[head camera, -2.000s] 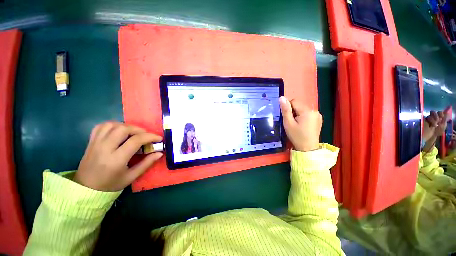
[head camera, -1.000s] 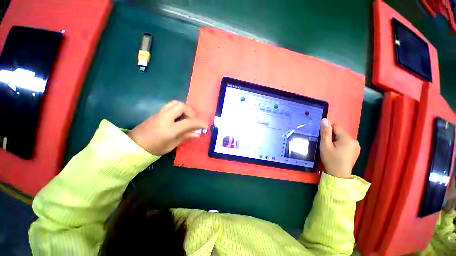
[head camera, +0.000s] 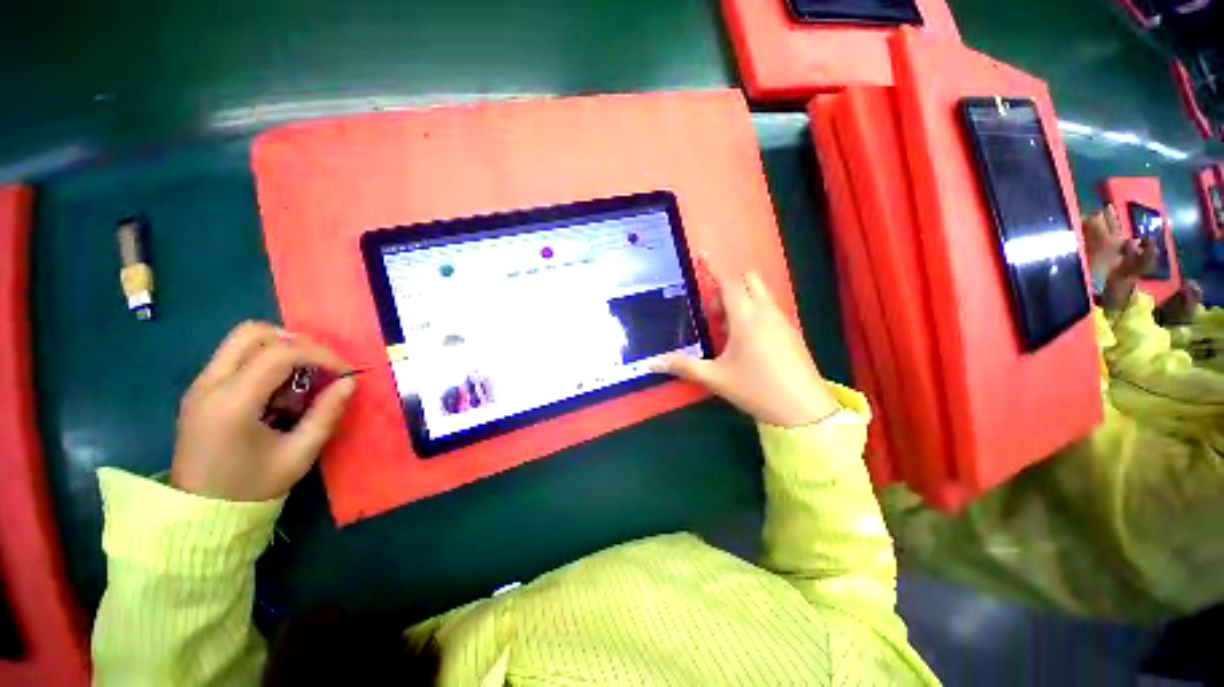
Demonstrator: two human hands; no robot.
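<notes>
The tablet (head camera: pixel 537 315) lies on a red-orange foam pad (head camera: pixel 510 148), its screen lit with a mostly white test page. My left hand (head camera: pixel 255 409) is curled at the pad's left part, away from the tablet's short left edge. It holds a small dark reddish item (head camera: pixel 298 392), mostly hidden in the fingers; its kind is unclear. My right hand (head camera: pixel 758 352) is at the tablet's right end, thumb on the lower right of the screen, fingers spread beyond the right edge. A small pale tab shows at the tablet's left edge.
A dark and yellow USB stick (head camera: pixel 136 269) lies on the green bench at upper left. Stacked red foam pads (head camera: pixel 926 269) stand at right with a dark tablet (head camera: pixel 1027 222) on top. More foam lies at far left and top. Another person's hand (head camera: pixel 1103 244) shows at far right.
The view has shifted and turned. My left hand has drawn back from the tablet's left edge, and a dark reddish item now shows in it. My right thumb has moved onto the lower right of the screen.
</notes>
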